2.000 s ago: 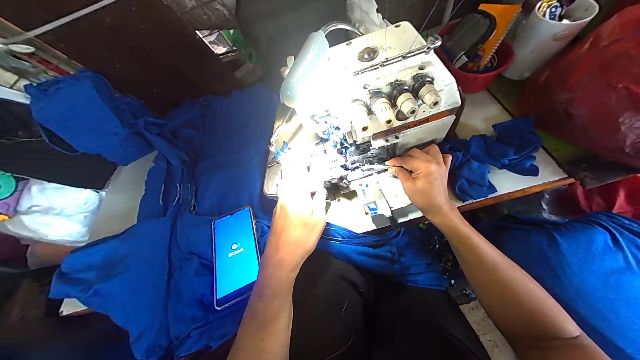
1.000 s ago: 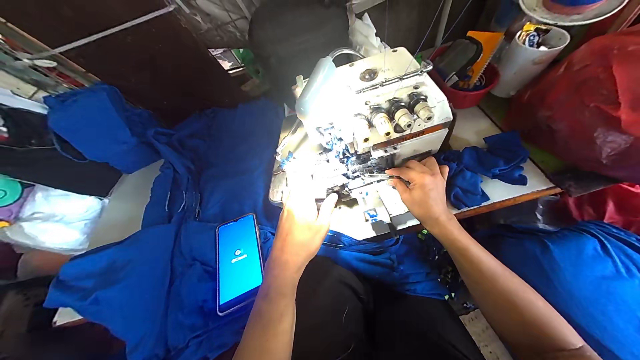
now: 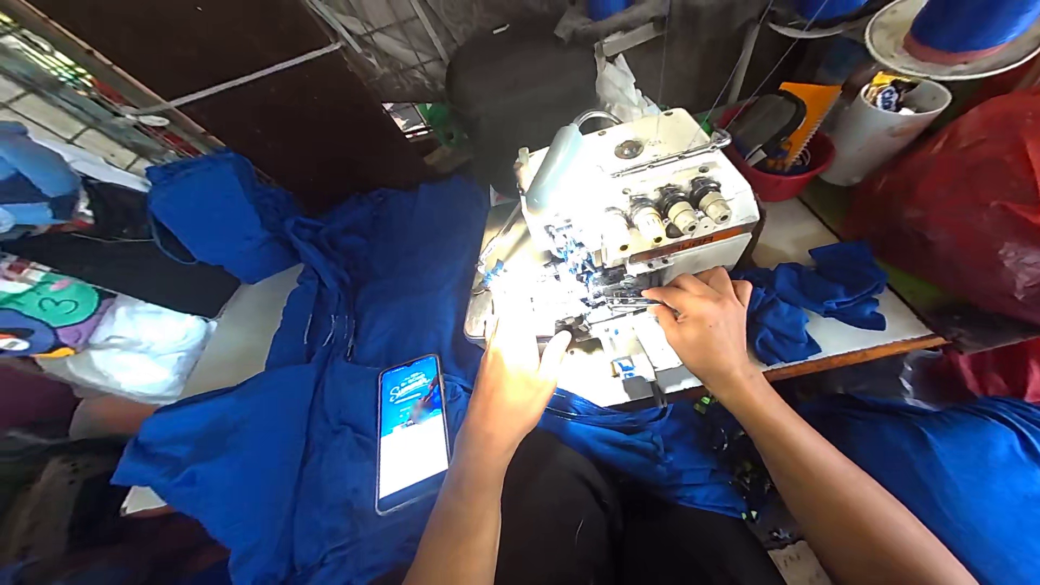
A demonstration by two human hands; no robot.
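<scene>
An overlock sewing machine [image 3: 674, 219] stands on the table, its front cover down and its inner parts showing under a very bright lamp [image 3: 556, 166]. At the loopers my right hand [image 3: 703, 321] pinches a thin metal tool, probably tweezers [image 3: 630, 301], whose tip points left into the mechanism. My left hand [image 3: 520, 366] rests at the left front of the machine bed; glare washes out its fingertips, so what they touch is hidden. Beside my left forearm a smartphone [image 3: 413, 439] with a lit screen lies on blue fabric [image 3: 325, 406].
Blue fabric pieces [image 3: 812, 296] lie right of the machine. Behind them stand a red bowl [image 3: 784, 175] with an orange-handled tool, a white container [image 3: 886, 134] and a thread cone [image 3: 967, 28]. A red plastic bag [image 3: 959, 203] fills the right side. Folded blue fabric [image 3: 219, 211] sits at the left.
The phone's screen has gone from plain blue to a picture above a white area. Both hands stay at the machine, with little plain movement.
</scene>
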